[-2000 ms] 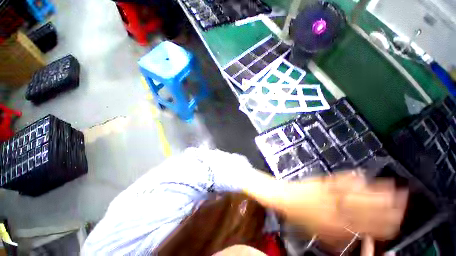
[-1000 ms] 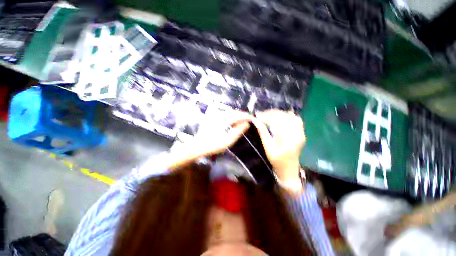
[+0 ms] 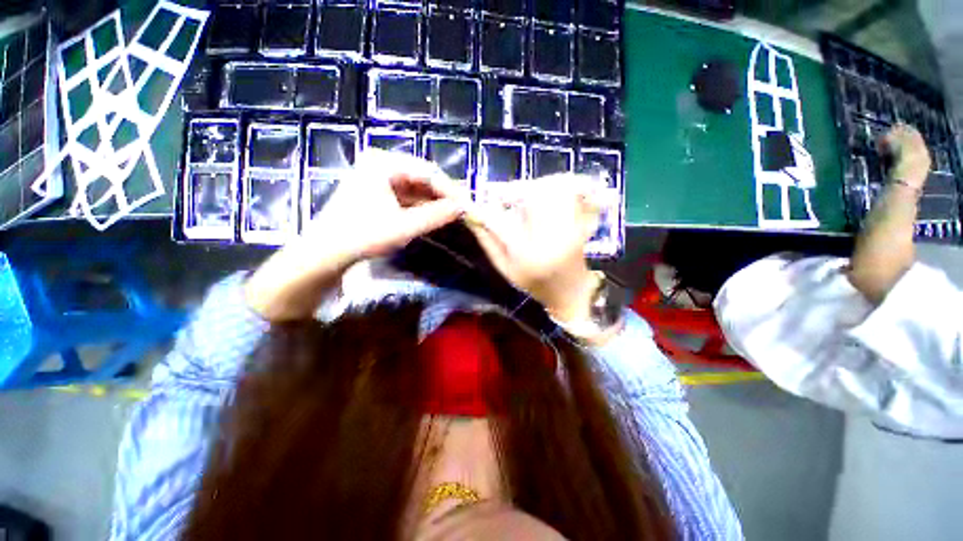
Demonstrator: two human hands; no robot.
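Observation:
My left hand (image 3: 364,217) and my right hand (image 3: 544,238) meet over the front edge of a glossy black parts tray (image 3: 354,125). Their fingertips pinch a dark panel (image 3: 449,262) with a thin shiny edge, which hangs below them towards my chest. Glare washes out the fingers, and most of the panel's upper edge is hidden behind them. The tray has rows of rectangular pockets with dark panels and strong reflections.
White empty sheets (image 3: 106,132) overlap at the left beside a dark adhesive sheet (image 3: 26,116). On the green bench (image 3: 676,137) at right lie a round dark piece (image 3: 716,87) and another white grid (image 3: 776,137). Another person's arm (image 3: 892,222) reaches a further tray (image 3: 845,95).
The view has swung from the left side of the bench to straight ahead. Both hands stay together at the panel. The other person's forearm and hand now show over the right tray.

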